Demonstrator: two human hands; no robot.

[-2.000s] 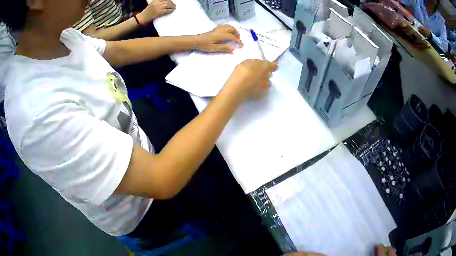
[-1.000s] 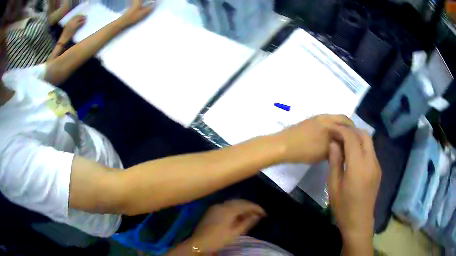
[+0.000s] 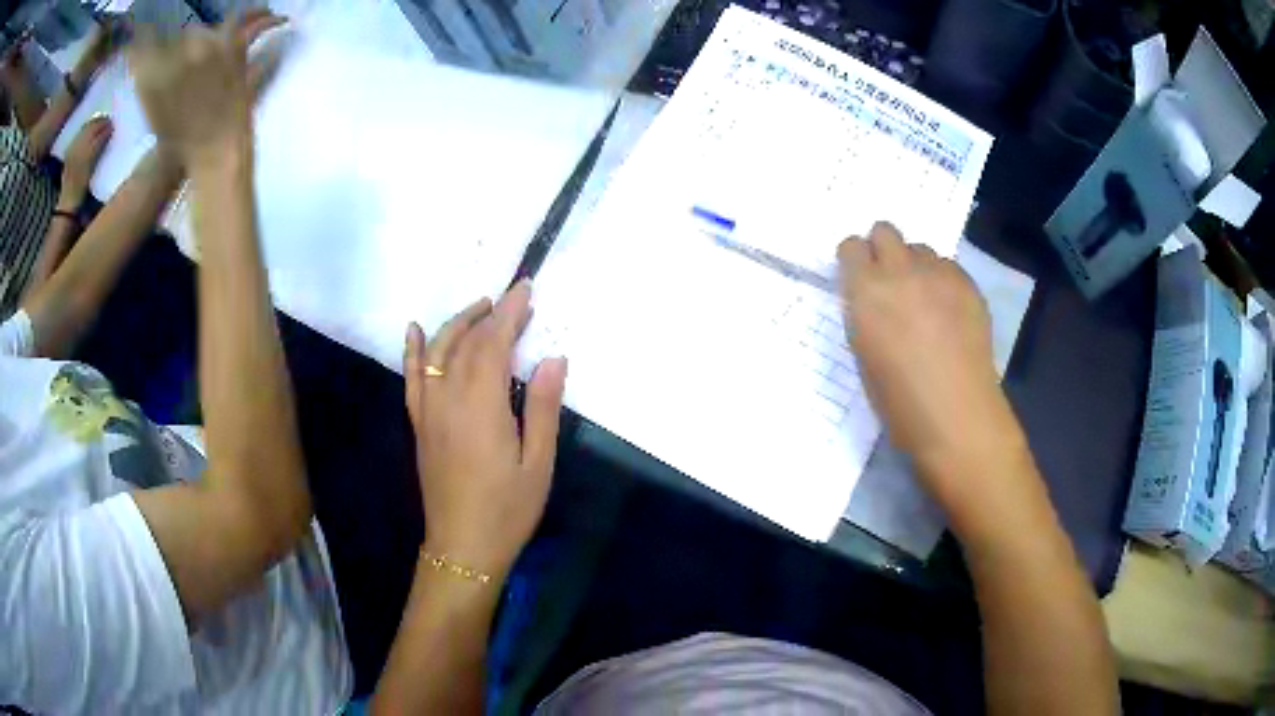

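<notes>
A sign-in sheet (image 3: 657,350) with a printed heading and table grid lies on the bench in front of me. A ballpoint pen (image 3: 762,255) with a blue end lies over the sheet, its other end reaching my right hand. My right hand (image 3: 909,315) is over the sheet's right part with curled fingers; whether they grip the pen is hard to tell. My left hand (image 3: 483,406), with a ring and a bracelet, is at the sheet's left edge, fingers apart and holding nothing.
A seated person (image 3: 168,560) in a white T-shirt is on the left, one arm raised and blurred. A foam sheet (image 3: 392,182) lies at upper left. An open retail box (image 3: 1119,210) and a closed-looking retail box (image 3: 1189,420) stand at right. Black rounded parts (image 3: 1084,84) are behind.
The neighbour's arm has withdrawn leftward from my right hand. My left hand has moved up to the sheet. My right hand has moved onto the sheet at the pen. The view has shifted slightly.
</notes>
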